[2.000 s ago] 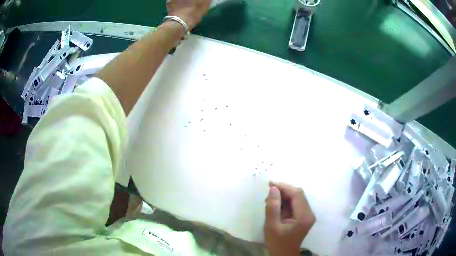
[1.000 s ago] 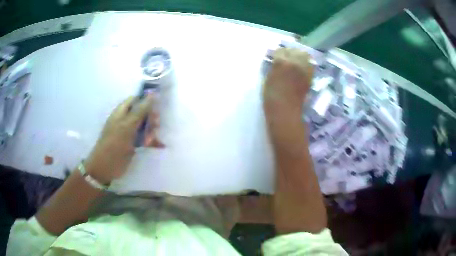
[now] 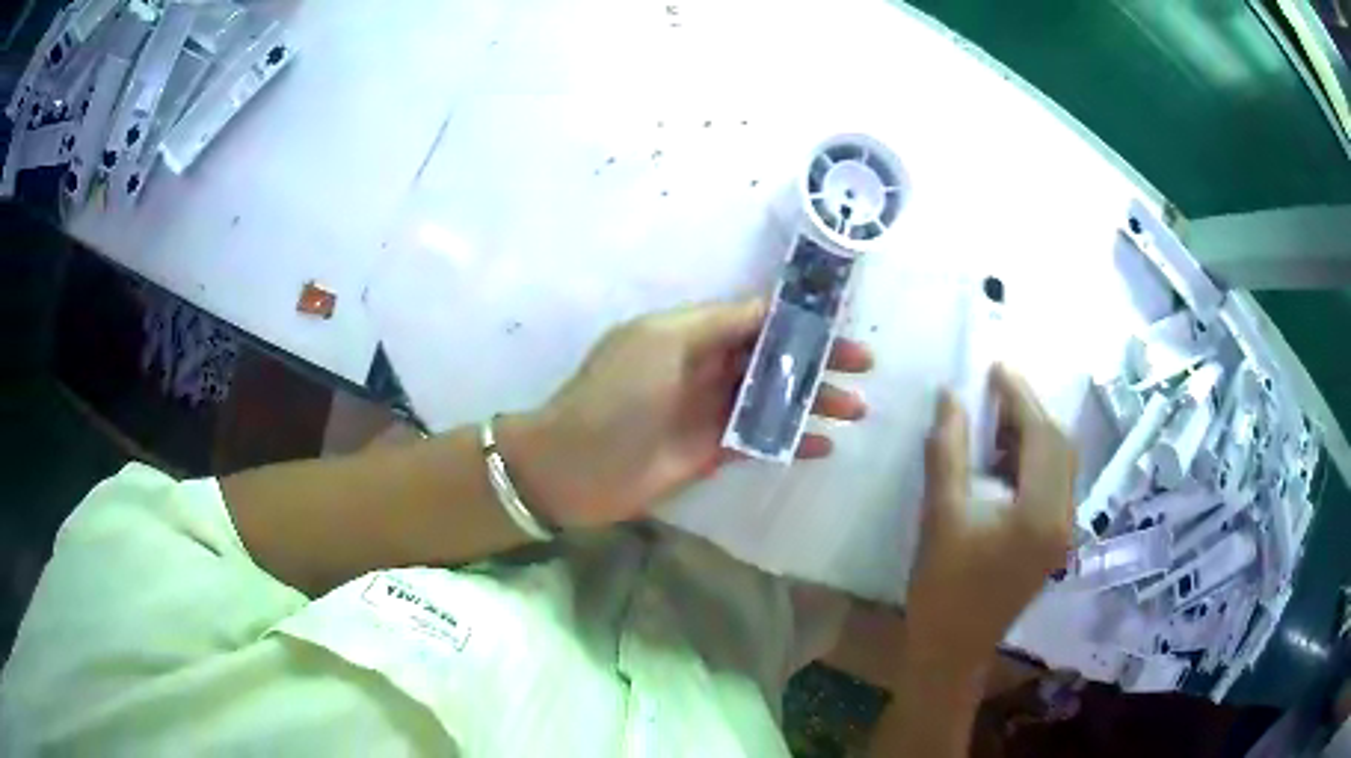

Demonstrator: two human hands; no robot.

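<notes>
My left hand (image 3: 667, 393) holds a handheld fan (image 3: 800, 319) from the left, with fingertips showing past its right side. The fan's round spoked white head (image 3: 852, 196) points up and away. Its handle is open, with a dark grey cylinder (image 3: 781, 378) inside and a small dark patch near the head. My right hand (image 3: 1000, 481) holds a white handle cover (image 3: 981, 356) upright between thumb and fingers, to the right of the fan and apart from it. The cover has a dark hole at its far end.
A pile of white covers (image 3: 1171, 489) lies at the right of the white board (image 3: 563, 89). Another pile (image 3: 141, 89) lies at the upper left. A small orange-brown piece (image 3: 316, 298) lies on the left part. A grey post (image 3: 1274, 245) stands at the right, beside the green conveyor (image 3: 1096, 89).
My left hand has the fan, now clearly seen with its open side up. My right hand has come back from the right pile with a cover in it. The view has shifted.
</notes>
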